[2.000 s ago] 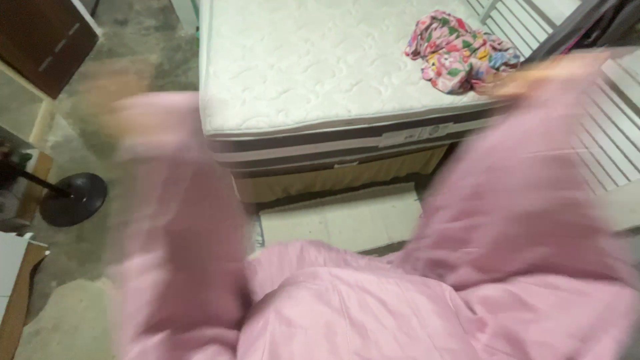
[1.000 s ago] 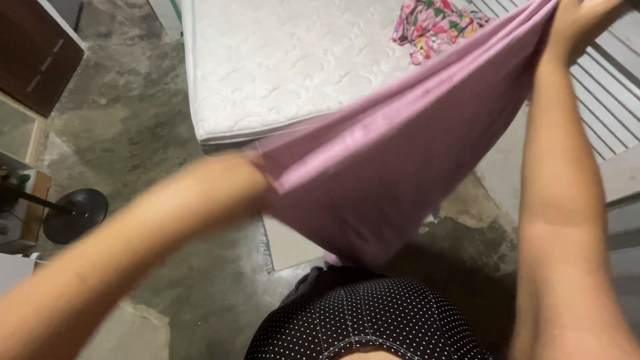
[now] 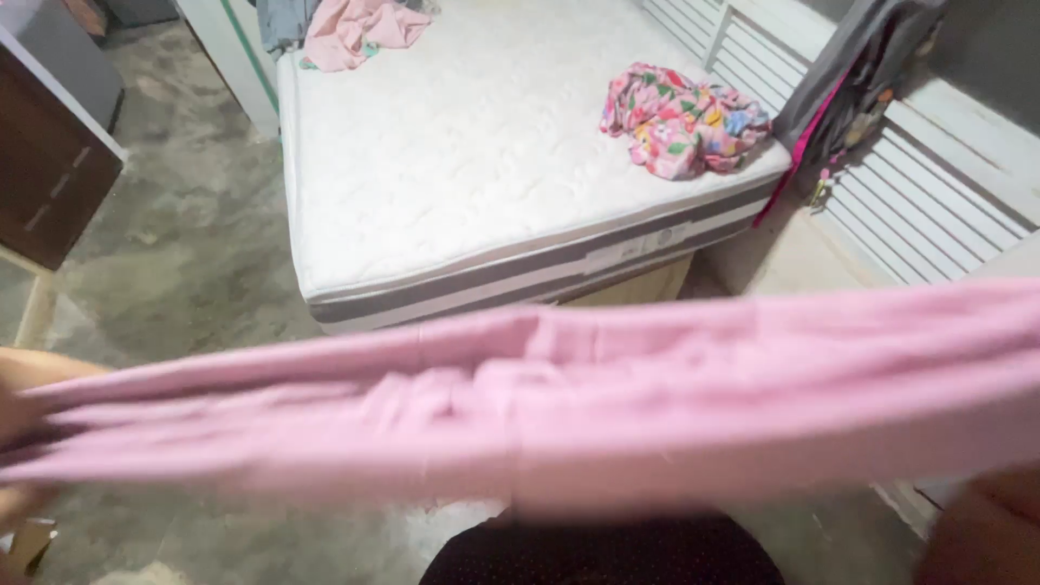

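Observation:
A pink cloth [image 3: 520, 406] is stretched taut across the whole lower view, bunched into long folds and blurred by motion. At the left edge, my left hand [image 3: 32, 406] grips one end of it, partly cut off by the frame. Only a blurred part of my right arm [image 3: 983, 528] shows at the lower right; my right hand itself lies outside the picture, towards the cloth's other end. Beyond the cloth is a white quilted mattress [image 3: 455, 146] with a grey-striped side. A crumpled floral cloth [image 3: 682, 122] lies on its right corner.
Pink clothing [image 3: 357, 32] lies at the mattress's far left corner beside a grey cloth [image 3: 284, 24]. White slatted panels [image 3: 910, 195] run along the right, with dark clothing [image 3: 853, 89] hanging there. A brown cabinet [image 3: 49, 154] stands at the left on the concrete floor [image 3: 195, 211].
The pink cloth hung slantwise between my hands a second ago; now it is pulled out nearly level. My right hand has left the view. The view has shifted, showing more of the mattress.

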